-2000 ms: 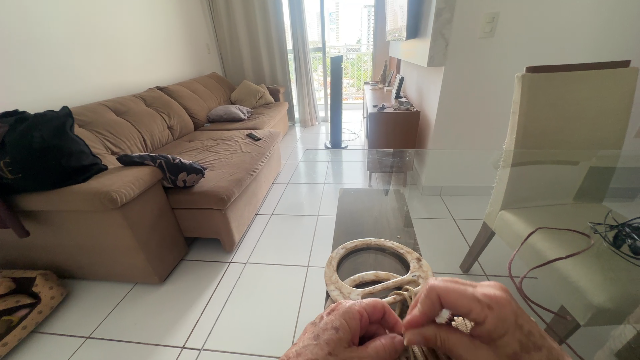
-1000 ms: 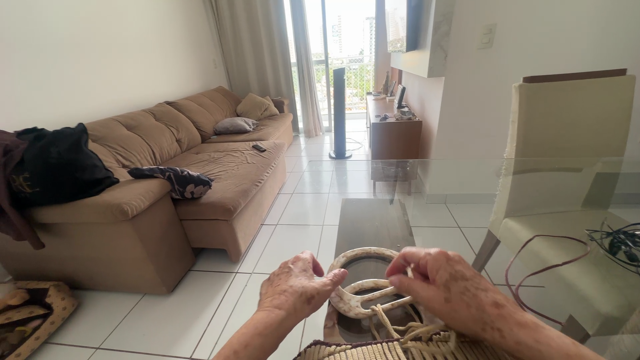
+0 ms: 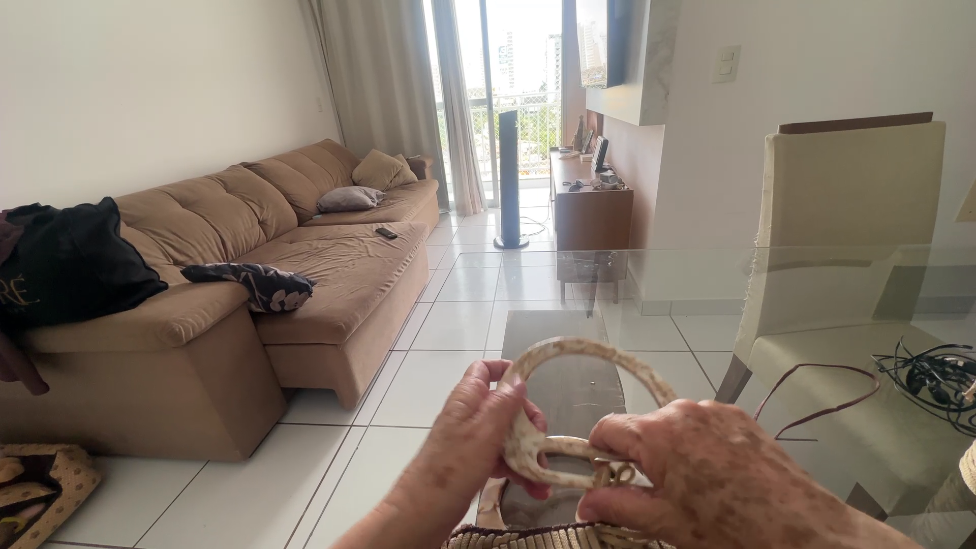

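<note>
A marbled cream bag handle (image 3: pixel 591 351) with a round upper loop and a narrow slot stands upright over the glass table. My left hand (image 3: pixel 488 427) grips its left side. My right hand (image 3: pixel 686 457) pinches the lower bar at the right, where cord is looped and a small whitish, shiny piece shows between the fingers; what that piece is I cannot tell. Below, at the bottom edge, lies the ribbed beige and brown woven bag (image 3: pixel 549 537). Part of a second marbled handle (image 3: pixel 490 505) shows beneath my left hand.
The glass table (image 3: pixel 694 335) spans the right foreground. A tangle of black cables (image 3: pixel 934 385) and a thin brown strap (image 3: pixel 827 415) lie at the right, near an upholstered chair (image 3: pixel 846 221). A brown sofa (image 3: pixel 343 297) holds a black bag (image 3: pixel 76 263) at the left.
The handle has been raised upright from its flatter position one second ago. My right hand has closed around its lower bar, and my left hand still holds the left side.
</note>
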